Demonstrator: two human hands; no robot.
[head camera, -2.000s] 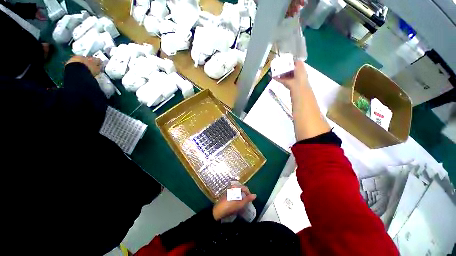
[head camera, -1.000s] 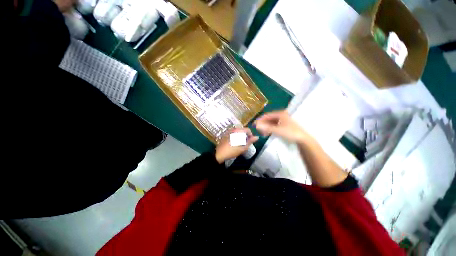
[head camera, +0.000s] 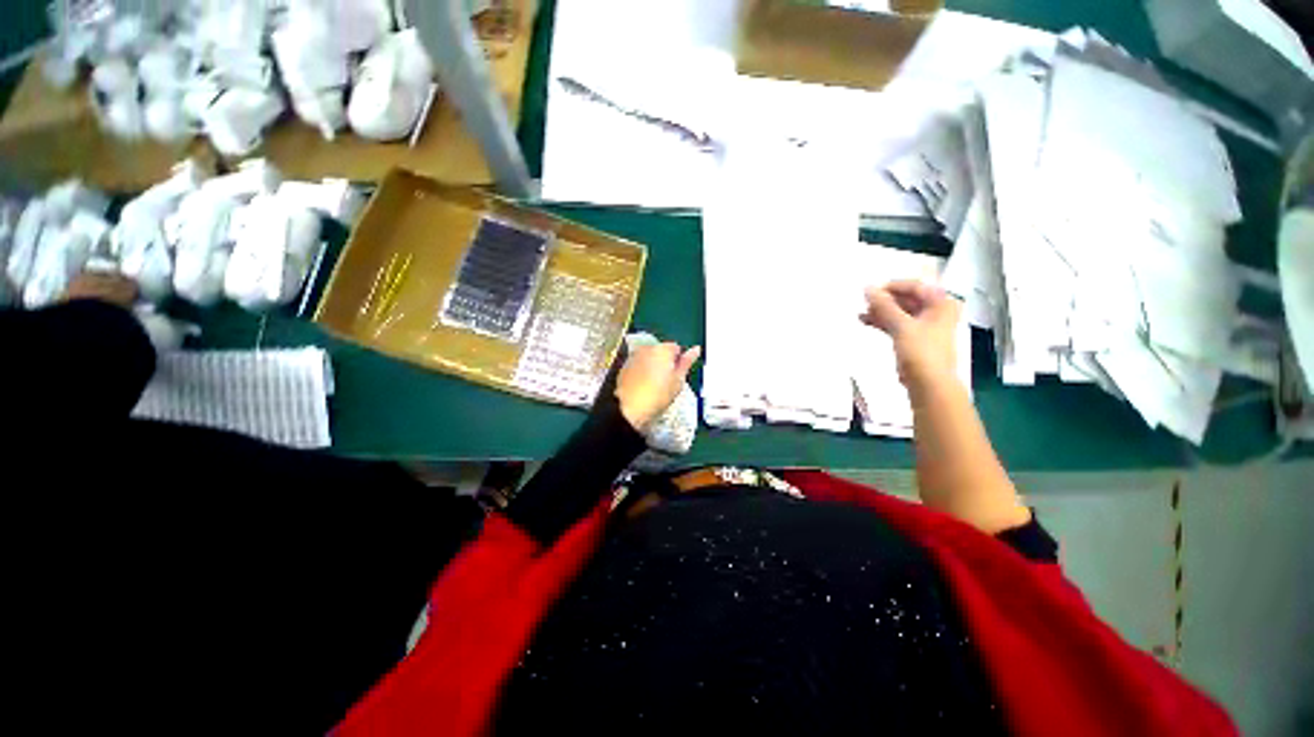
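Observation:
My left hand (head camera: 656, 382) is by the lower right corner of a brown tray. It holds a pale printed label sheet (head camera: 675, 421) that hangs at its right side; part of the sheet is hidden. My right hand (head camera: 918, 317) is above flat white blanks (head camera: 785, 288), at their right side, with thumb and fingertips close together. Whether a sticker is between the fingertips is too small to tell. The blanks lie in stacks in front of me.
The brown tray (head camera: 411, 334) holds a dark grid sheet (head camera: 494, 277) and yellow strips. White cameras (head camera: 260, 245) stand at left near another person's hand. A printed sheet (head camera: 238, 396) lies at left. An untidy pile of blanks (head camera: 1124, 245) is at right. A brown carton (head camera: 829, 43) is at the top.
My right hand has come back from reaching forward, passed near my left hand, and is now over the blanks at right. The view has turned. The white square at my left hand no longer shows.

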